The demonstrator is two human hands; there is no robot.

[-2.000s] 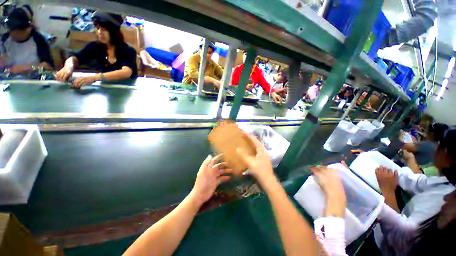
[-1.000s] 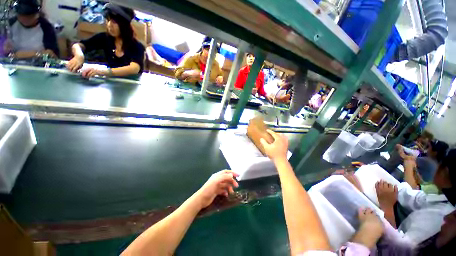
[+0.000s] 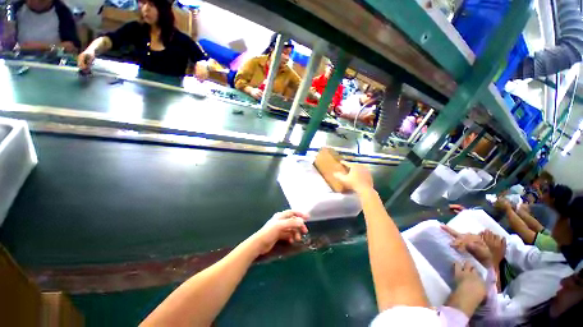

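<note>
A white foam tray (image 3: 307, 195) lies on the dark conveyor belt (image 3: 160, 204) in front of me, right of centre. A small brown carton (image 3: 330, 167) sits tilted at the tray's middle, its far end raised. My right hand (image 3: 353, 177) grips the carton's near right side. My left hand (image 3: 284, 228) is near the tray's near left corner, fingers loosely curled, with no carton in it. The slot under the carton is hidden.
Another foam tray (image 3: 14, 159) stands at the far left. Brown cartons (image 3: 61, 310) are at the lower left. A green post (image 3: 441, 121) rises right of the tray. Neighbours' hands handle white foam trays (image 3: 425, 252) at the right. People sit across the line.
The carton has gone from between both hands down to the foam tray, held by my right hand. My left hand has let go. The left tray has moved further out of view.
</note>
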